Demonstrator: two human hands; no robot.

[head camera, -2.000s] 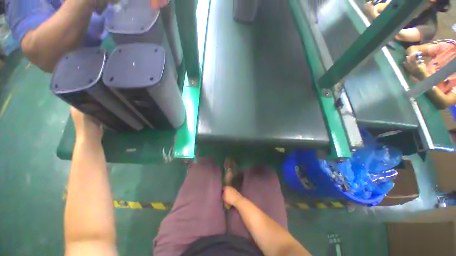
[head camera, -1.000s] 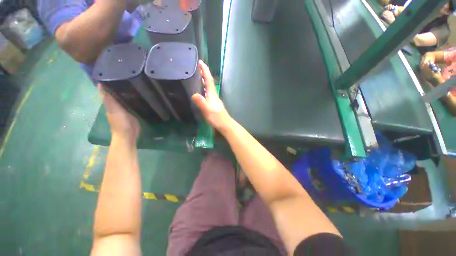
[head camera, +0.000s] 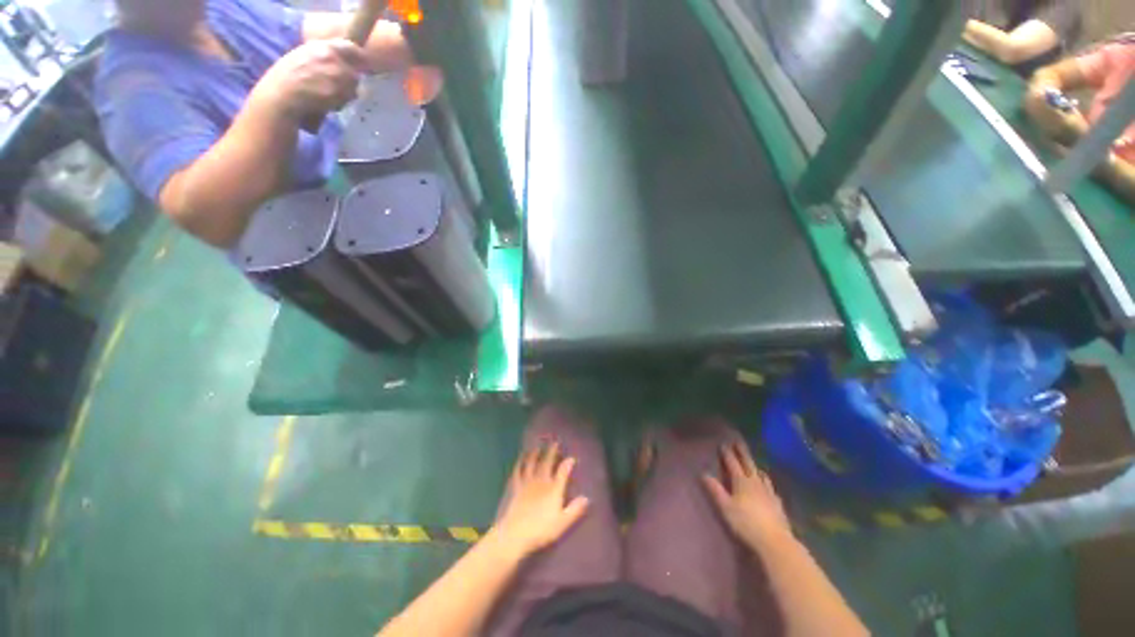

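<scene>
Two dark grey speaker housings stand side by side on the green side bench [head camera: 336, 396], the left housing [head camera: 289, 232] touching the right housing [head camera: 391, 214]. Their flat ends with small corner holes face up. Another housing [head camera: 381, 130] stands behind them. My left hand [head camera: 543, 500] rests on my left thigh, fingers apart and empty. My right hand [head camera: 747, 500] rests on my right thigh, fingers apart and empty. Both hands are below the bench and belt edge, away from the housings.
The dark green conveyor belt [head camera: 672, 224] lies ahead, with one housing [head camera: 604, 42] at its far end. A coworker in blue [head camera: 249, 125] holds a tool at the left. A blue tub [head camera: 809, 429] of blue bags stands right. Green uprights flank the belt. Other people sit far right.
Both hands have left the two front housings and moved down onto my thighs. The coworker's hand and tool now show more fully. The view has shifted.
</scene>
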